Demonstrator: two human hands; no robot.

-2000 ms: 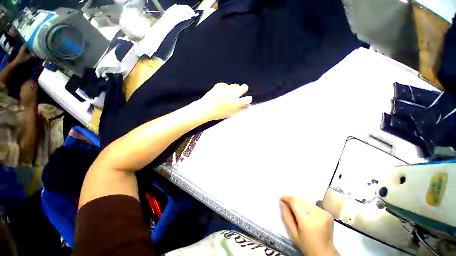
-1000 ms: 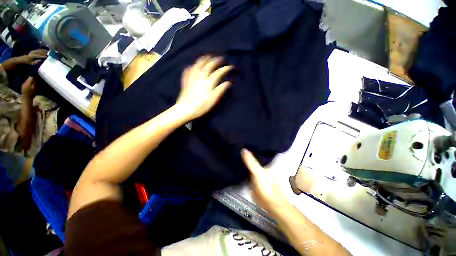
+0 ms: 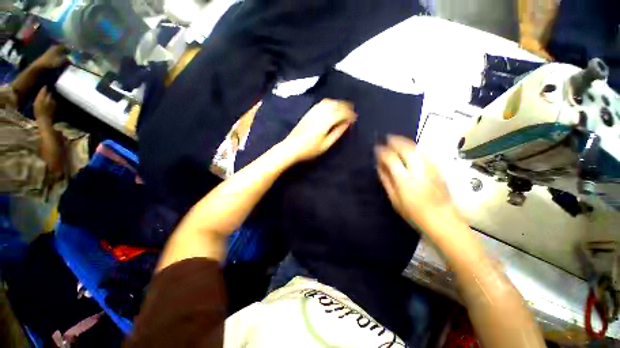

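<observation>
A dark navy garment panel (image 3: 353, 183) lies over the white table and hangs over its front edge toward my lap. My left hand (image 3: 322, 129) rests on its upper part with the fingers curled; whether it pinches cloth is unclear. My right hand (image 3: 410, 178) is blurred, over the panel's right side, fingertips at a small dark spot on the cloth. More dark cloth (image 3: 211, 115) spreads to the left and back. The cream sewing machine head (image 3: 523, 122) with a teal stripe stands right of the panel, beside my right hand.
A stack of small dark cut pieces (image 3: 500, 75) lies behind the machine. Red-handled snips (image 3: 595, 314) are at the right table edge. Blue crates (image 3: 85, 262) with dark cloth stand at left. Another worker's arms (image 3: 44, 119) show at far left. White tabletop (image 3: 401, 54) shows behind the panel.
The dark panel has come toward me and now hangs over the front edge. Both hands have moved closer together on it. The view has shifted, with the snips now showing.
</observation>
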